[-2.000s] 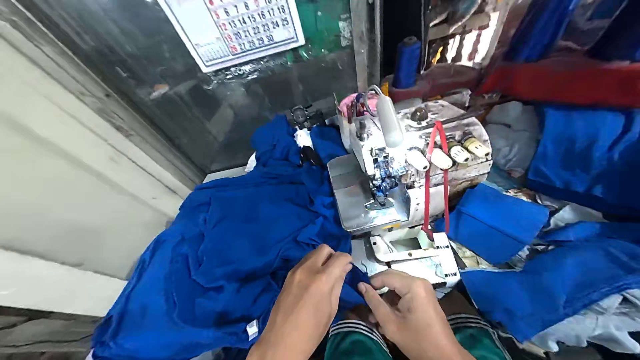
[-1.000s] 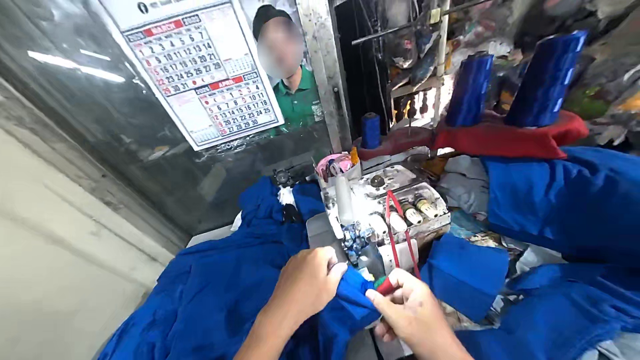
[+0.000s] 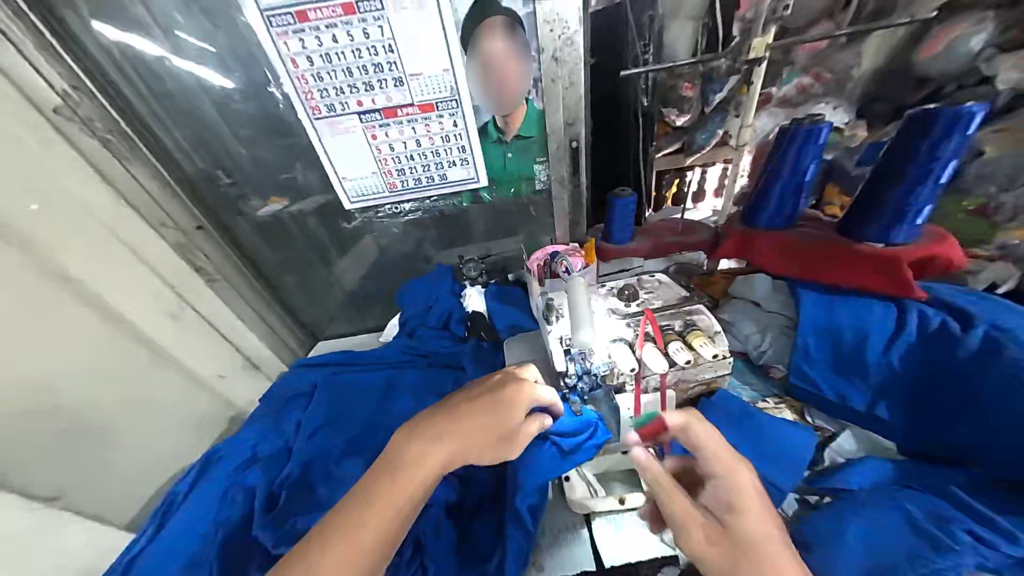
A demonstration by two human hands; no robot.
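Observation:
My left hand (image 3: 488,412) grips a fold of blue fabric (image 3: 570,438) just below the needle area of an overlock sewing machine (image 3: 632,320). A short way to the right, my right hand (image 3: 712,488) pinches a small red and green object (image 3: 650,426), perhaps a thread snipper, between thumb and finger; the hand is blurred. A red ribbon loop (image 3: 650,320) hangs over the machine's white tension knobs. The rest of the blue garment (image 3: 336,448) spreads out to the left of the machine.
Blue thread cones (image 3: 788,172) stand behind on a red cloth (image 3: 848,256), with a smaller blue spool (image 3: 620,216) beside them. More blue fabric (image 3: 904,368) is heaped at the right. A pink container (image 3: 552,260) sits behind the machine. A calendar (image 3: 384,96) hangs at the dark panel.
My hands were close together at the fabric; my right hand has come away from it to the right, with the red and green object. The view has tilted up.

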